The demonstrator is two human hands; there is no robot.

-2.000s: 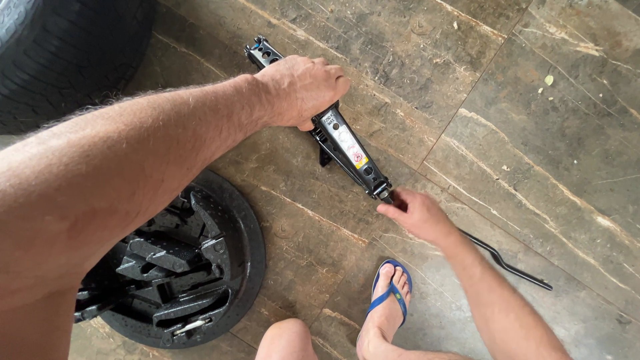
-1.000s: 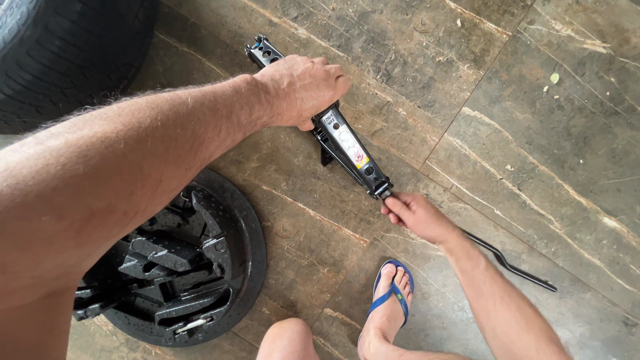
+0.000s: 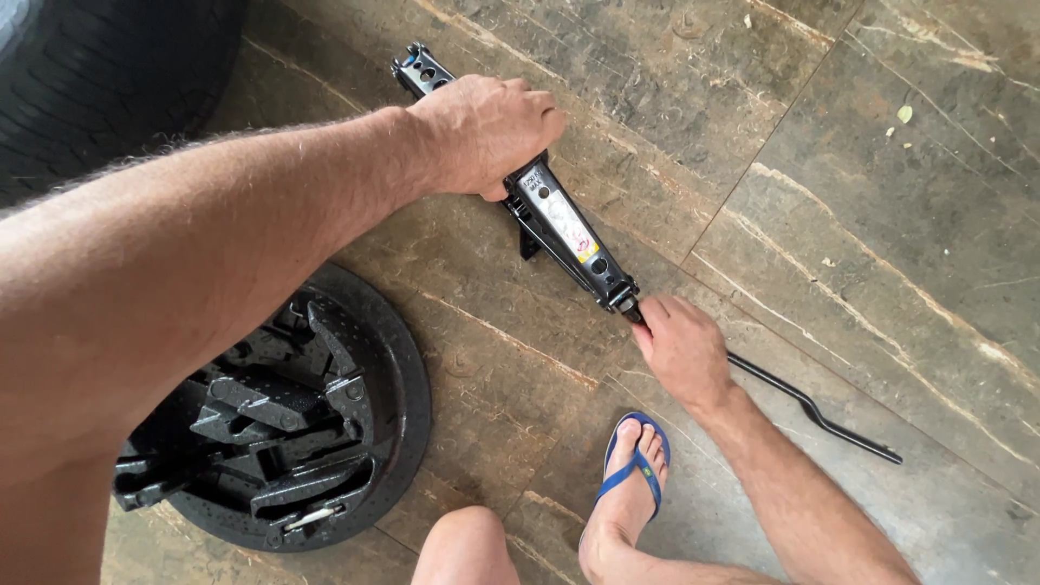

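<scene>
A folded black metal scissor jack lies slantwise near the upper middle, with a label on its arm. My left hand is wrapped over the jack's middle and hides part of it. At the jack's lower end, my right hand grips the near end of a black crank handle, right beside the end fitting. Past that hand the bent rod runs out to the lower right. Whether the handle is joined to the jack is hidden by the fingers.
A tire fills the upper left corner. Below my left forearm lies a round black foam tool holder with molded compartments. My foot in a blue flip-flop and my knee are at the bottom. Small leaf bits lie on the tiled floor.
</scene>
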